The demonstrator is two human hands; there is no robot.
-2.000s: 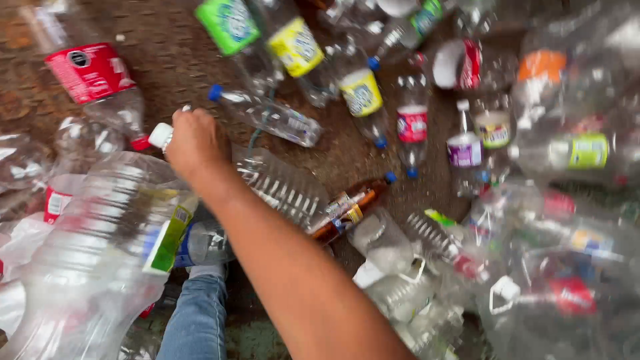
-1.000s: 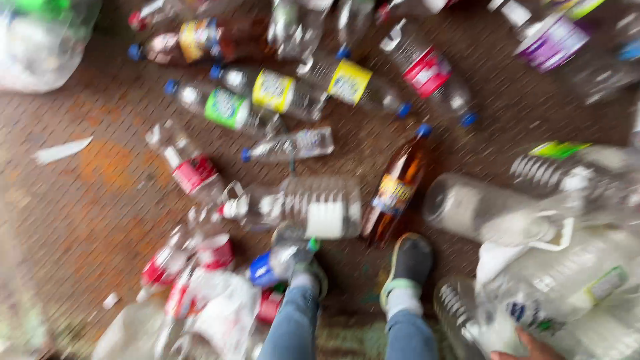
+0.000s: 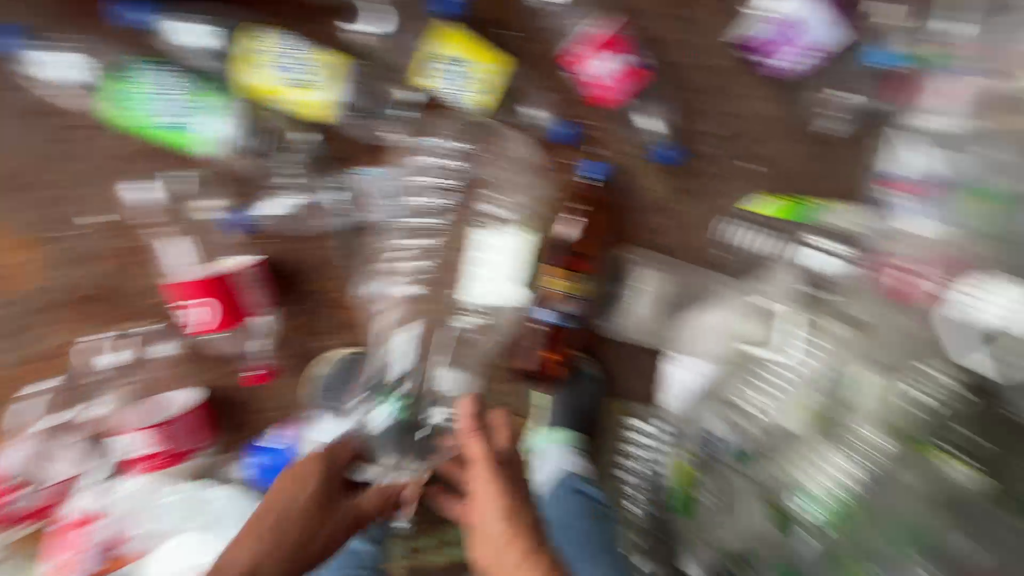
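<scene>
Blur covers the whole head view. Near the bottom centre, my left hand (image 3: 344,488) grips the lower end of a large clear plastic bottle (image 3: 412,264) with ridged sides. Beside it my right hand (image 3: 484,472) has its fingers spread against that same end; whether it grips is hard to tell. A pale label (image 3: 496,264) shows on the clear plastic. Just right of the large bottle lies a brown plastic bottle (image 3: 566,272) with a blue cap. A red-labelled clear bottle (image 3: 216,296) lies to the left.
Bottles with green (image 3: 168,108), yellow (image 3: 292,72) and pink (image 3: 606,62) labels lie across the top. Clear bottles and containers (image 3: 800,400) are heaped at the right. Red-labelled bottles and white plastic (image 3: 184,520) are at the lower left. My shoes stand on the brown floor (image 3: 312,312).
Both hands are now together at the large clear bottle; one second ago only part of a hand showed at the lower right. The ridged bottle, lying sideways then, now points away from me.
</scene>
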